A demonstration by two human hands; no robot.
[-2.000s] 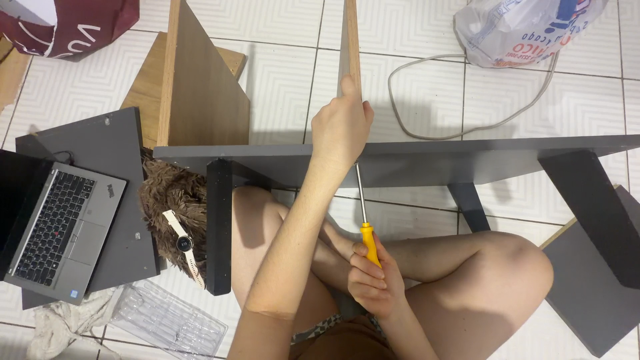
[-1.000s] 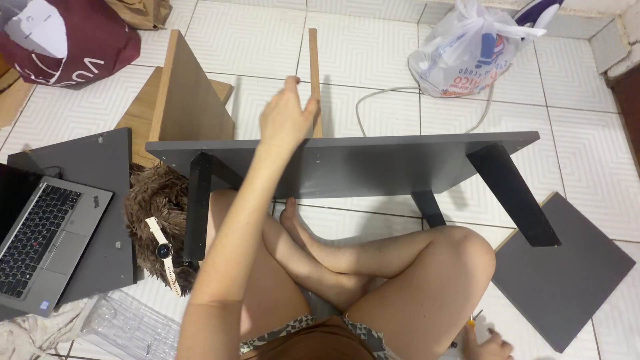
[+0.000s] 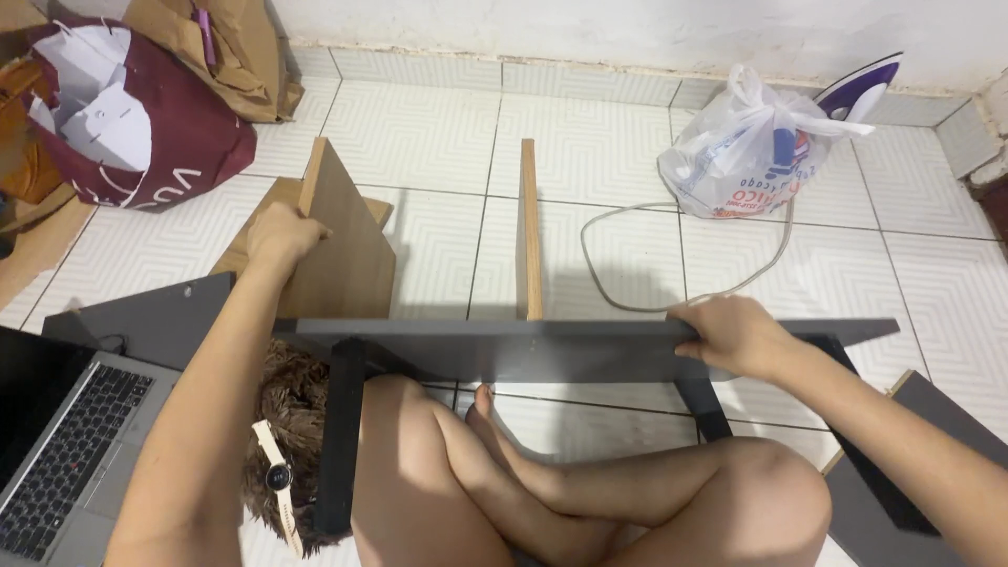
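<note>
A long dark grey board [image 3: 504, 350] stands on edge across my lap, with black legs [image 3: 342, 441] pointing toward me. Two wood-toned panels join its far side: a wider left panel [image 3: 346, 244] and a narrower middle panel [image 3: 529, 236]. My left hand [image 3: 283, 236] grips the left panel near its upper edge. My right hand [image 3: 728, 335] holds the top edge of the grey board, right of the middle, thumb on the near face. No screwdriver is visible now.
An open laptop [image 3: 79, 457] lies on a grey panel [image 3: 157, 315] at left. A cream-strapped watch [image 3: 278, 476] rests on brown fur [image 3: 295, 394]. Behind are a maroon bag [image 3: 189, 134], a plastic bag [image 3: 732, 157], an iron [image 3: 858, 90] and a cable [image 3: 587, 252]. Another grey panel [image 3: 937, 441] lies right.
My left hand has moved from the middle panel to the left panel. My right hand, which held a yellow-handled screwdriver, has left it and taken the grey board's edge.
</note>
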